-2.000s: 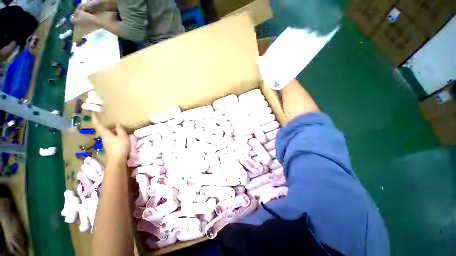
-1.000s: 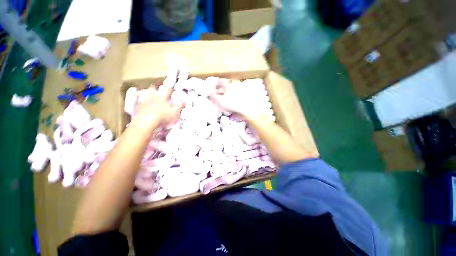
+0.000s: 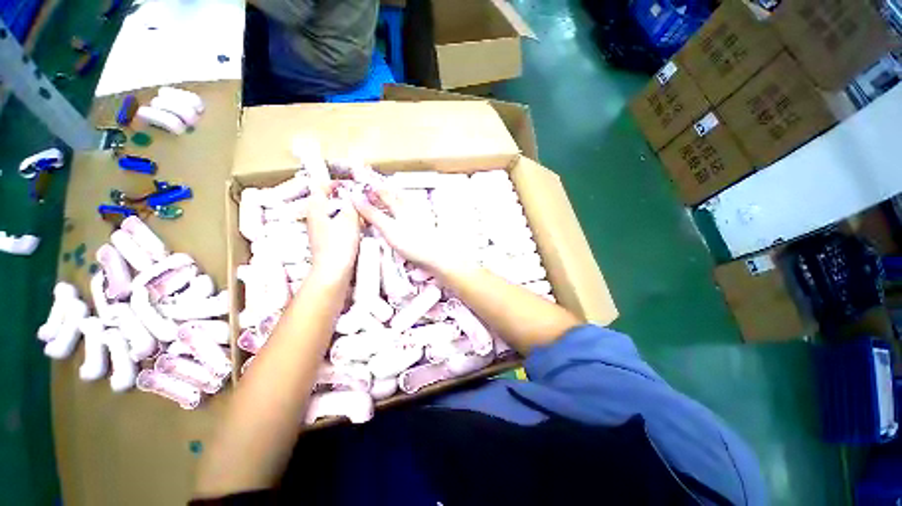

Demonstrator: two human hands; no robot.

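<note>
An open brown carton [image 3: 584, 267] full of pale pink housing shells [image 3: 396, 356] stands in front of me. My left hand [image 3: 334, 222] and my right hand [image 3: 396, 222] are close together over the shells near the carton's back side. Both hands are on pink shells, and a shell sticks up by my left fingertips. The fingers are overexposed, so the exact grip is hard to see. Another pile of pink shells [image 3: 148, 306] lies on the bench left of the carton.
Blue battery cells [image 3: 168, 196] with wires and green boards lie on the brown bench [image 3: 129, 450]. The green conveyor is at far left. A seated person [image 3: 321, 49] is beyond the carton. Another open carton [image 3: 480, 61] stands behind; stacked cartons [image 3: 757, 109] are at right.
My hands left the carton's sides, reached into the shells and came together near the back with shells. The raised flap went back down, and the view turned so the carton sits squarer.
</note>
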